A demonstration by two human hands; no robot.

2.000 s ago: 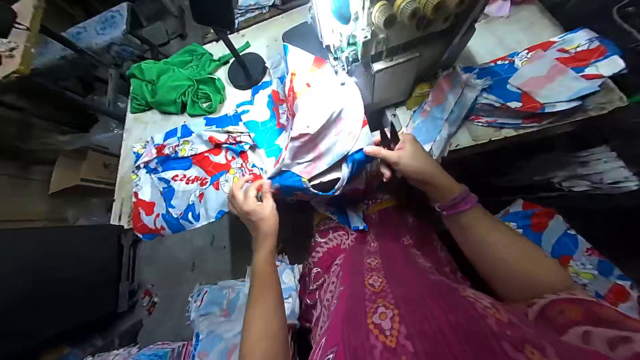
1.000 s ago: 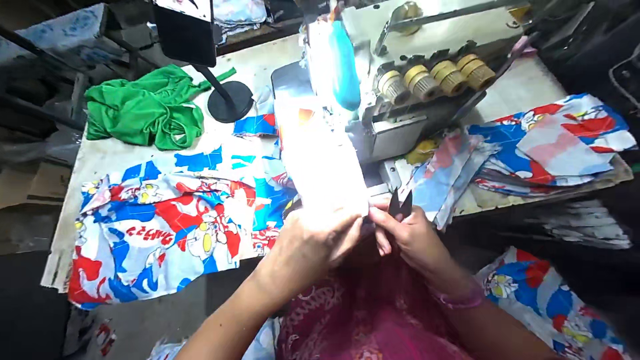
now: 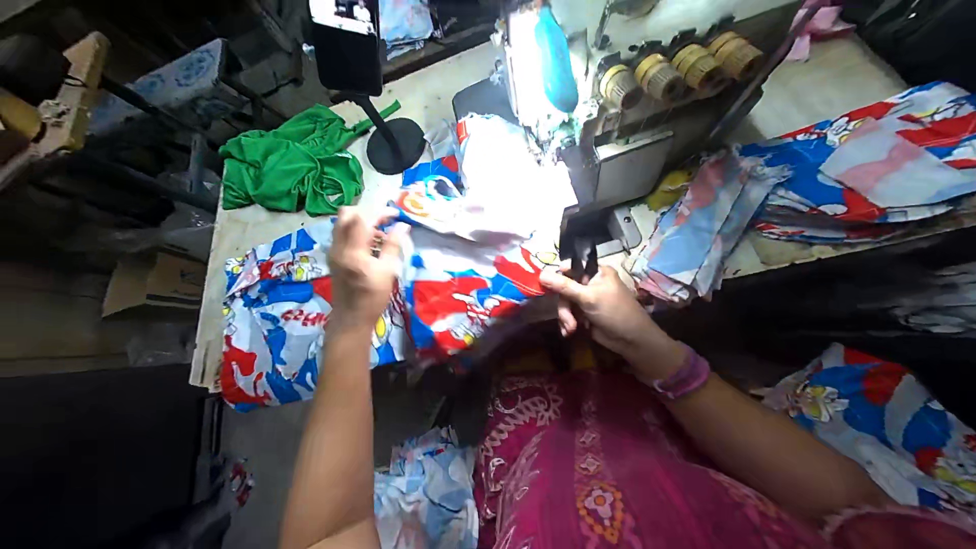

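A red, blue and white printed fabric piece (image 3: 465,293) lies below the lit needle area of a sewing machine (image 3: 545,107), its upper part glaring white. My left hand (image 3: 362,263) is raised at its left edge, fingers bent and blurred; whether they pinch the cloth cannot be told. My right hand (image 3: 602,305) holds small dark thread snips (image 3: 583,255), blades pointing up, at the cloth's right edge. More of the same printed fabric (image 3: 278,335) is spread on the table at the left, partly behind my left forearm.
Green cloth (image 3: 293,164) and a phone stand (image 3: 395,145) are on the table's left. Yellowish thread tension knobs (image 3: 659,76) line the machine. Stacked scraps (image 3: 690,229) and printed pieces (image 3: 877,164) lie at the right. Fabric also hangs low right (image 3: 877,412) and lies below the table (image 3: 427,488).
My left hand has moved left, away from my right hand. The fabric between them is spread wider, with its print showing. The snips remain in my right hand.
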